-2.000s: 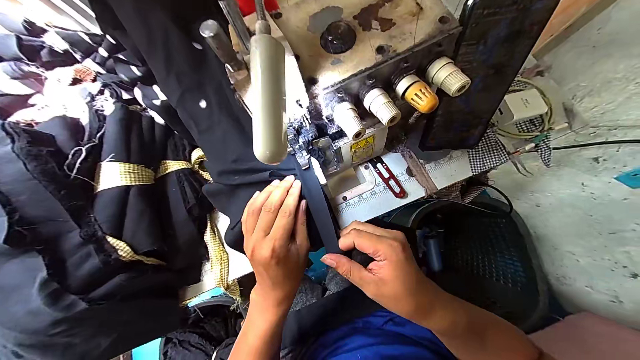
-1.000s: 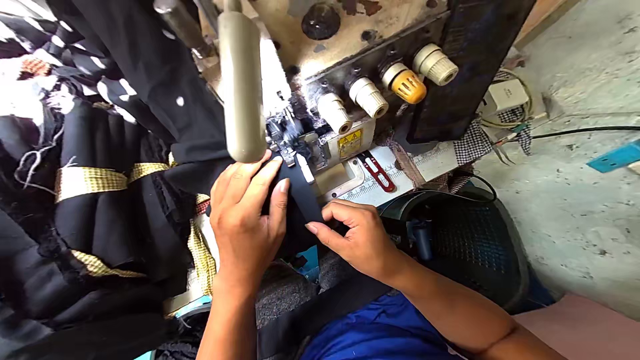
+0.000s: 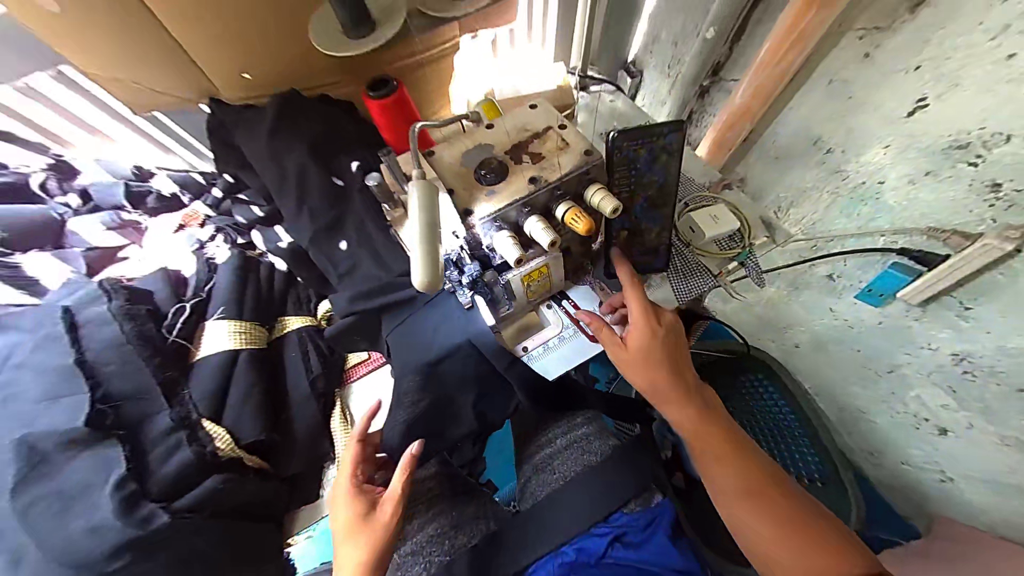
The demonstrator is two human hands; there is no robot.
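Observation:
My right hand (image 3: 652,344) is raised with its index finger at the lower left edge of an upright smartphone (image 3: 646,200), and it holds nothing. Below and left, my left hand (image 3: 372,488) is off the work, fingers apart, beside the hanging edge of a black fabric piece (image 3: 448,360). That fabric runs from the needle and presser foot area of an overlock sewing machine (image 3: 520,160) down over the table edge. Red-handled thread snips (image 3: 578,316) lie on the machine's bed plate, just left of my right fingers.
Black fabric bundles tied with yellow checked strips (image 3: 232,340) lie at left. A red thread cone (image 3: 396,112) stands behind the machine. A white charger with coiled cable (image 3: 710,224) rests at right. Below it is a dark plastic basket (image 3: 788,424), near the wall.
Both hands have let go of the black fabric. My right hand has moved up to the phone, and my left has drawn back from the presser foot. The view has tilted up.

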